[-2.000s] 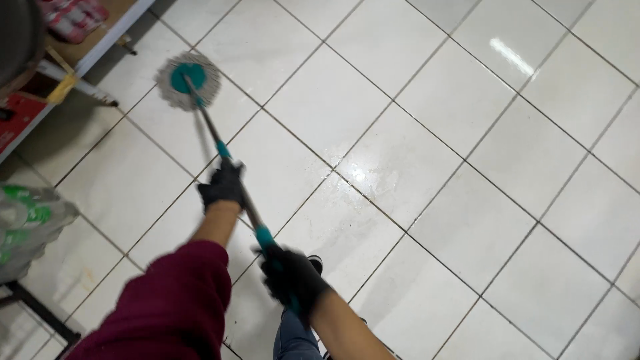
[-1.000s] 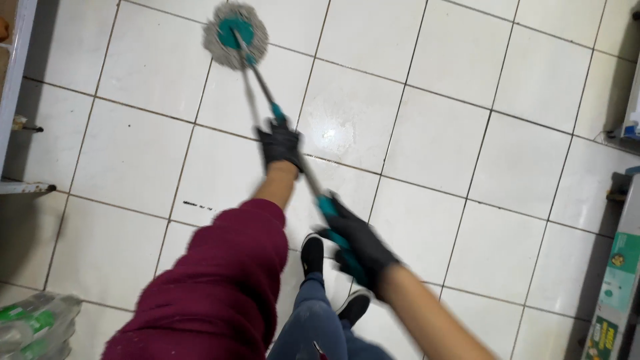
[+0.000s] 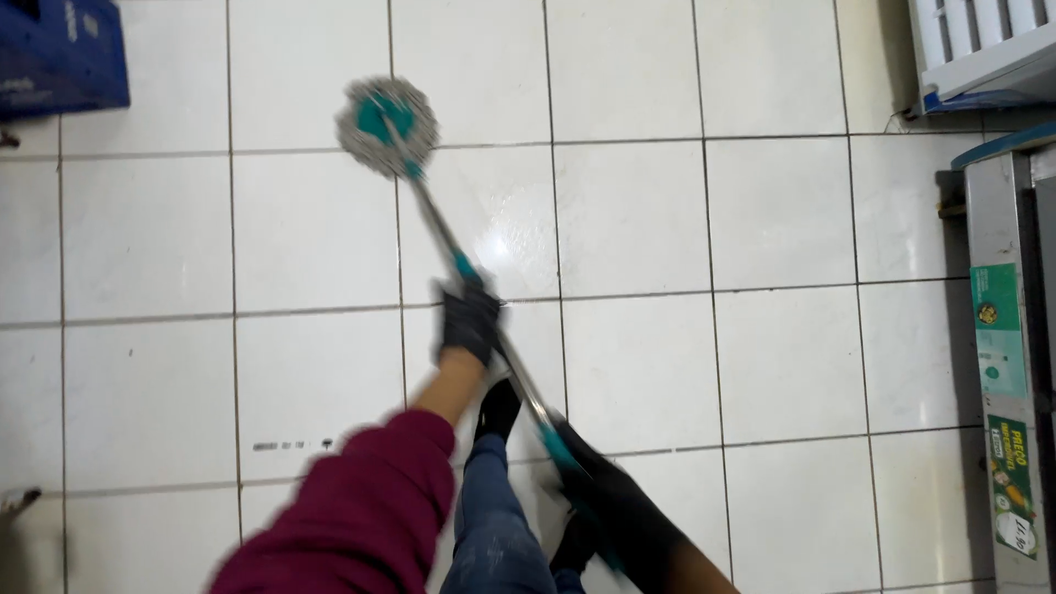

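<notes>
A round string mop (image 3: 423, 188) with a teal hub and a metal pole lies at a slant, its grey head flat on the white tiled floor (image 3: 631, 214) at the upper left of centre. My left hand (image 3: 469, 318), in a black glove below a maroon sleeve, grips the middle of the pole near a teal collar. Further down, my right hand (image 3: 615, 503), gloved in black too, is closed around the teal upper grip of the pole. Both hands and the pole are somewhat blurred. The end of the grip is partly hidden by my right hand and forearm.
On the right stand a metal shelf edge (image 3: 1013, 231) with price signs and, above it, a white slatted unit (image 3: 986, 58). A blue box (image 3: 62, 58) is at the upper left. My feet, in dark shoes (image 3: 498, 408), are beneath the pole.
The view has swung to the right, away from the bottles on the left. Both hands have kept hold of the mop, whose head has moved across the tiles.
</notes>
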